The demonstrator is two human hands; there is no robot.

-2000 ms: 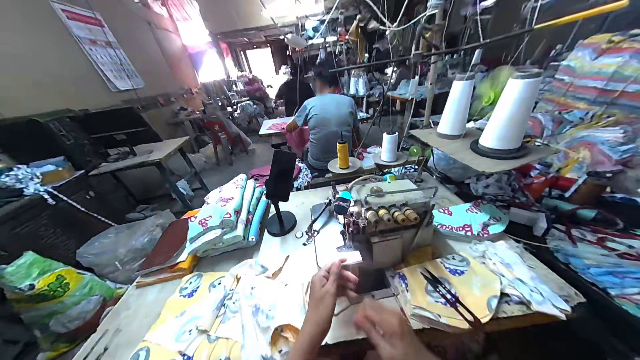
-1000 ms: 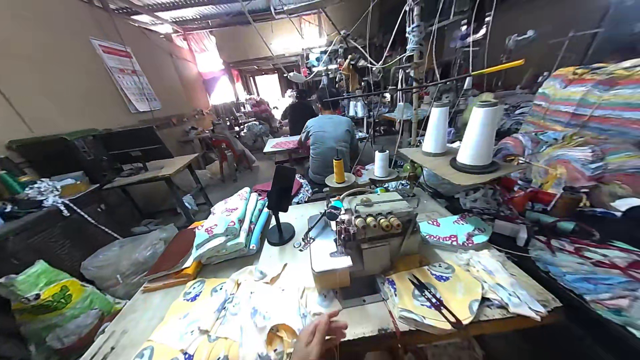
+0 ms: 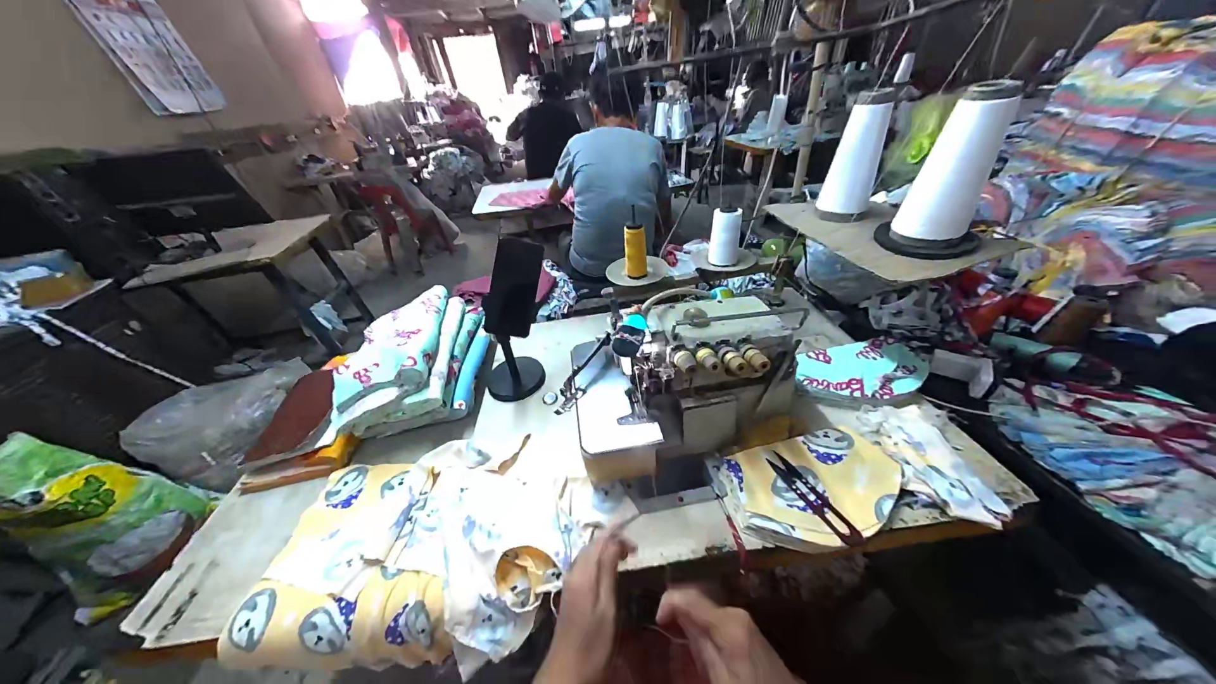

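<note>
My left hand (image 3: pixel 591 598) is at the table's front edge, beside the white printed fabric pieces (image 3: pixel 484 532), fingers apart and nothing clear in them. My right hand (image 3: pixel 717 632) is lower and to the right, its fingers curled; a thin light strand shows near them, and whether it is pinched cannot be told. Behind both hands stands an overlock sewing machine (image 3: pixel 712 370) with its pale work plate (image 3: pixel 613 418). Right of it, thread snips (image 3: pixel 812 499) with dark blades lie on a stack of yellow printed fabric (image 3: pixel 874 475). Yellow printed cloth (image 3: pixel 370 608) drapes over the front edge at left.
A phone on a stand (image 3: pixel 513 294) and folded fabric (image 3: pixel 399 361) are left of the machine. Large white thread cones (image 3: pixel 955 171) stand on a board at right. A seated co-worker (image 3: pixel 613 190) is beyond the table. A plastic sack (image 3: pixel 90 522) lies at far left.
One second ago only one hand showed clearly at the front edge; now both hands are in view there. The view has shifted nearer to the table.
</note>
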